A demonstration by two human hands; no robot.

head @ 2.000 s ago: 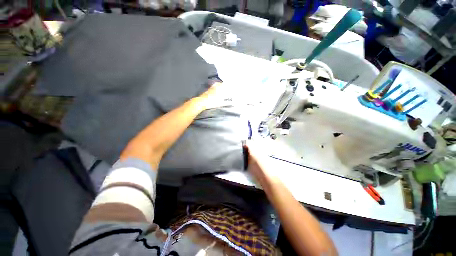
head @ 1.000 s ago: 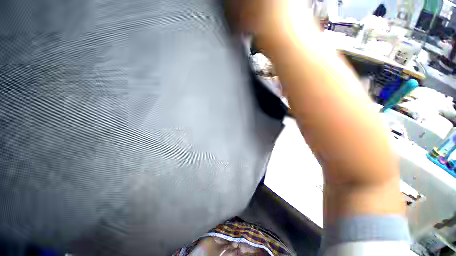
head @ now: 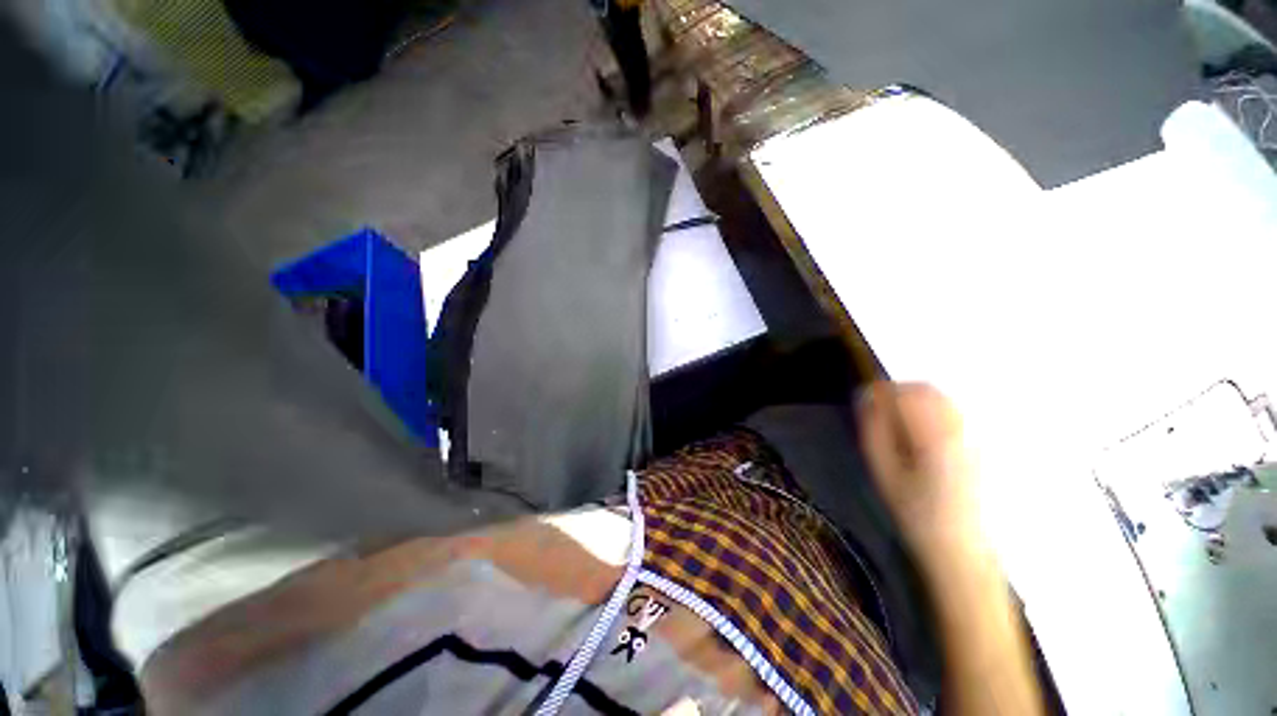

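Observation:
A blurred dark grey cloth panel (head: 154,322) fills the left side, close to the camera. A stack of dark grey panels (head: 567,308) lies left of my lap. Another grey panel (head: 1008,70) lies on the far part of the white sewing table (head: 980,238). My right hand (head: 913,427) is at the table's near left edge, fingers bunched and blurred; no held thing shows. My left hand does not show; the striped sleeve runs to the lower left and the blurred cloth covers that area.
A blue box (head: 392,329) stands left of the stack, and a white board (head: 700,294) shows beside and under it. The needle plate and machine bed (head: 1190,448) are at the right edge. My checked apron (head: 756,560) covers my lap. Grey floor (head: 420,154) shows beyond.
The view has swung left and down from the machine. The large panel that filled the view is now blurred at left. My right arm has dropped from high in front to the table edge.

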